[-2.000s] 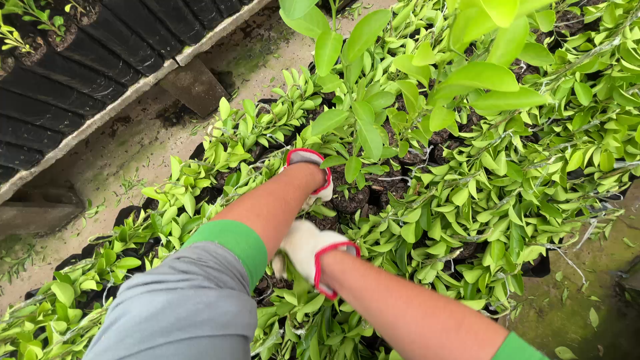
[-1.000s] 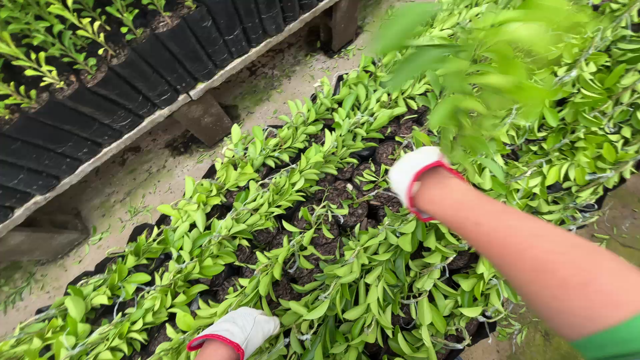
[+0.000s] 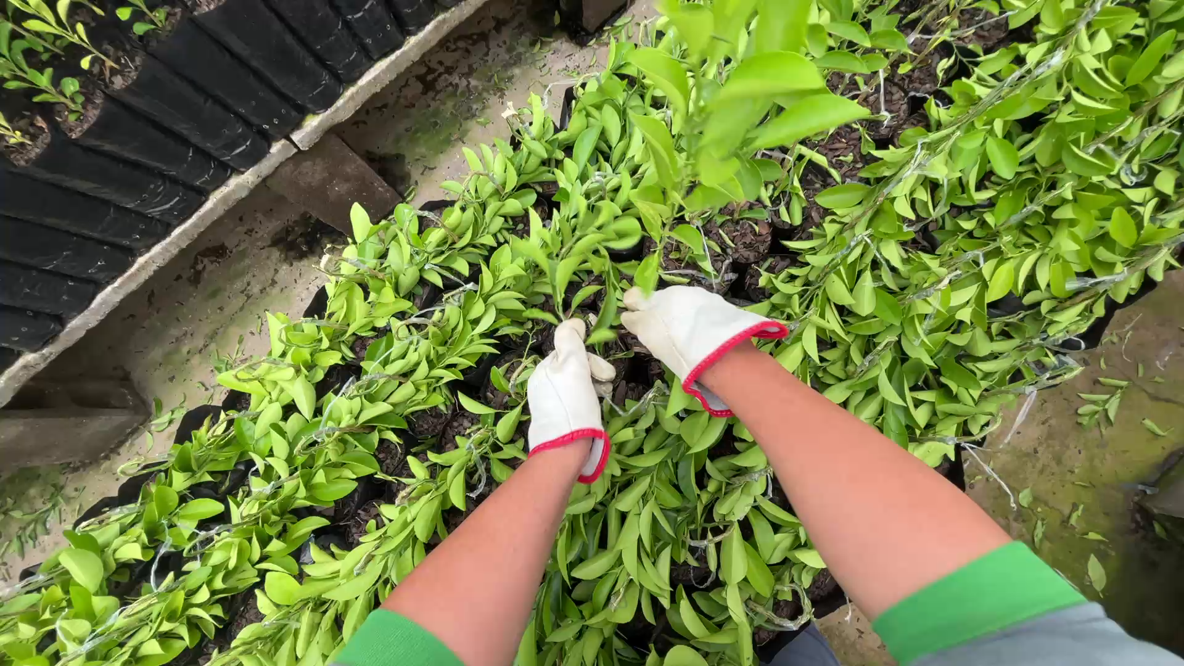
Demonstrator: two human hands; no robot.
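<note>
Both hands wear white knit gloves with red cuffs. My left hand (image 3: 566, 388) is low among the plants near the middle of the view, its thumb and fingers close to a leafy stem (image 3: 564, 268); its grip on the stem is not clear. Just right of it, my right hand (image 3: 689, 335) has its fingertips at the base of a taller leafy plant (image 3: 708, 139), partly hidden by leaves. Around both hands lie rows of bent-over green seedlings (image 3: 370, 398) in black nursery bags, with dark potting mix (image 3: 740, 236) showing between the leaves.
Black nursery bags (image 3: 157, 157) with upright seedlings stand at the upper left behind a concrete ledge (image 3: 217, 199). A brown block (image 3: 335, 180) supports that ledge. Damp concrete floor (image 3: 1091, 462) with scattered leaves shows at the right. Thin clear ties (image 3: 1022, 416) stick out of the rows.
One second ago the hands were far apart; now they are close together at the middle. The left has moved up and the right is beside it. The view has shifted.
</note>
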